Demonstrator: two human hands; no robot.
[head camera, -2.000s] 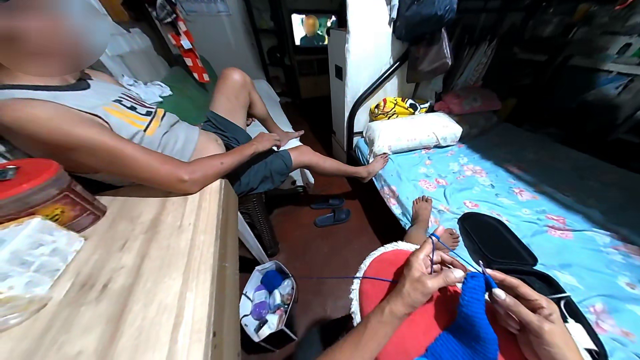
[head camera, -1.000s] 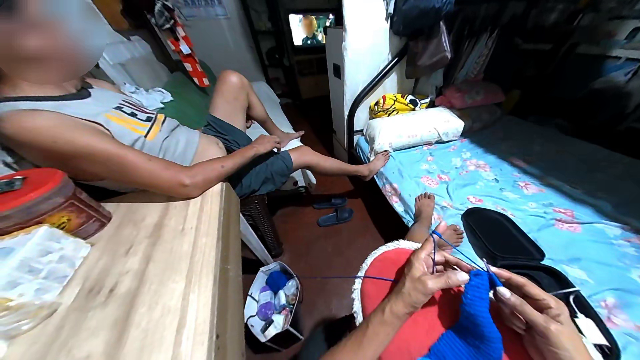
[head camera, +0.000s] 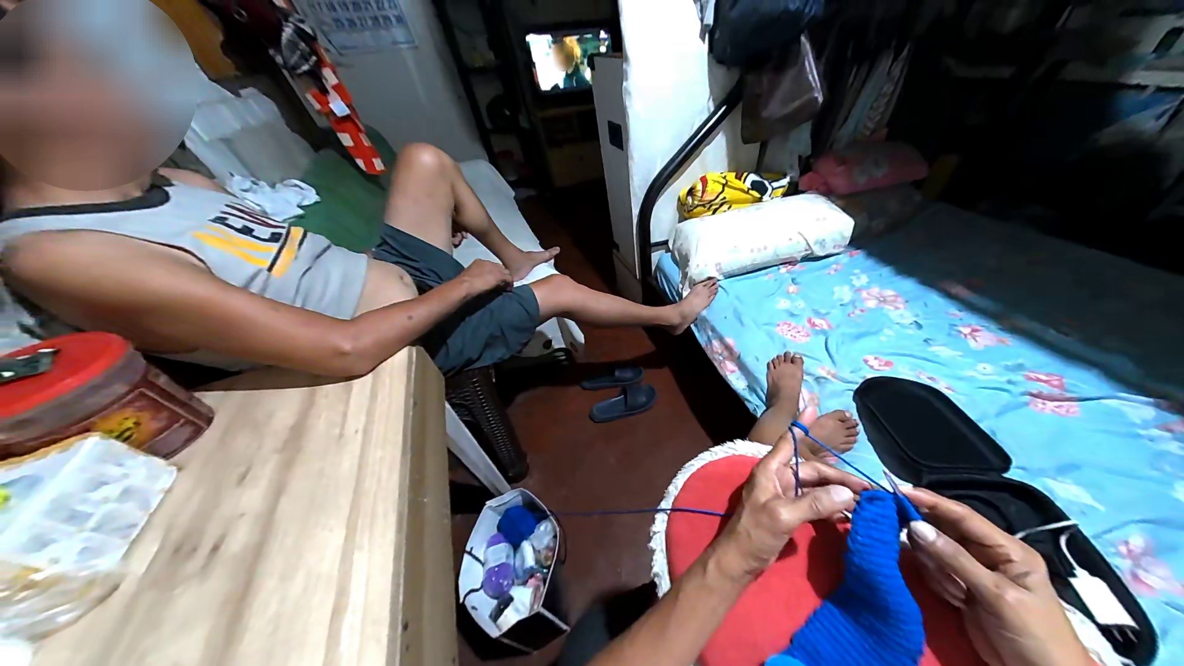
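Note:
Blue knitted fabric (head camera: 865, 592) hangs between my hands over a red cushion (head camera: 712, 555) with a white fringe. My left hand (head camera: 786, 504) pinches the fabric's upper left edge, with blue yarn (head camera: 832, 450) looped over its raised index finger. My right hand (head camera: 990, 564) grips the upper right edge, where the tip of a thin needle (head camera: 895, 483) shows; most of the needle is hidden by fingers and stitches. The yarn runs left to a white bag (head camera: 474, 578) on the floor, which holds a blue ball (head camera: 518, 524) and a purple ball (head camera: 498, 578).
An open black case (head camera: 930, 425) with a white cable lies on the flowered bed (head camera: 980, 324) beside my feet. A wooden table (head camera: 305, 518) at left bears a red-lidded tub (head camera: 65, 379) and a clear plastic tray (head camera: 79, 499). Another person (head camera: 277, 296) reclines behind it; slippers (head camera: 622, 403) lie on the floor.

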